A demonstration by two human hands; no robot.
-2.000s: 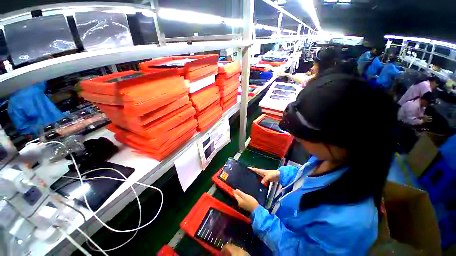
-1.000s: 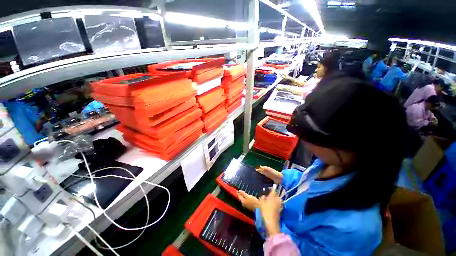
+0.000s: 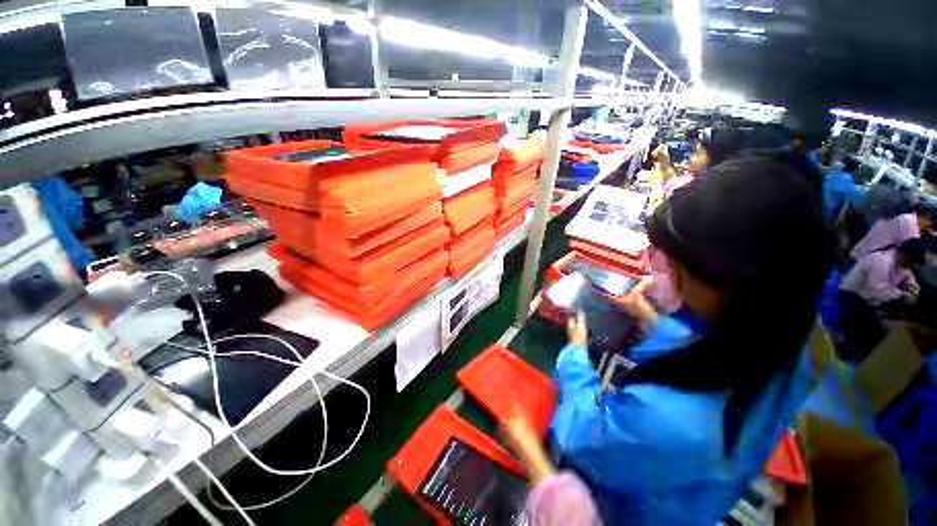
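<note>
A tablet (image 3: 467, 487) lies in a red tray (image 3: 422, 447) at the bottom centre, its dark screen showing a list of small white lines. Beyond it is another red tray (image 3: 503, 378) with no tablet in it. My right hand (image 3: 527, 440), below it a pink sleeve, reaches up to this tray's near edge. The fingers are blurred, so whether they grip the tray cannot be told. My left hand is not in view.
A worker in a blue smock (image 3: 637, 411) is close on the right, holding a tablet (image 3: 604, 316) above another tray. Red tray stacks (image 3: 349, 231) stand on the white shelf (image 3: 262, 411). White cords (image 3: 327, 411) hang at left beside a socket tower (image 3: 72, 360). A metal post (image 3: 539, 216) rises centrally.
The worker has lifted the tablet out of the middle red tray and moved it away towards the far tray. My right hand has left that tablet and dropped to the emptied tray.
</note>
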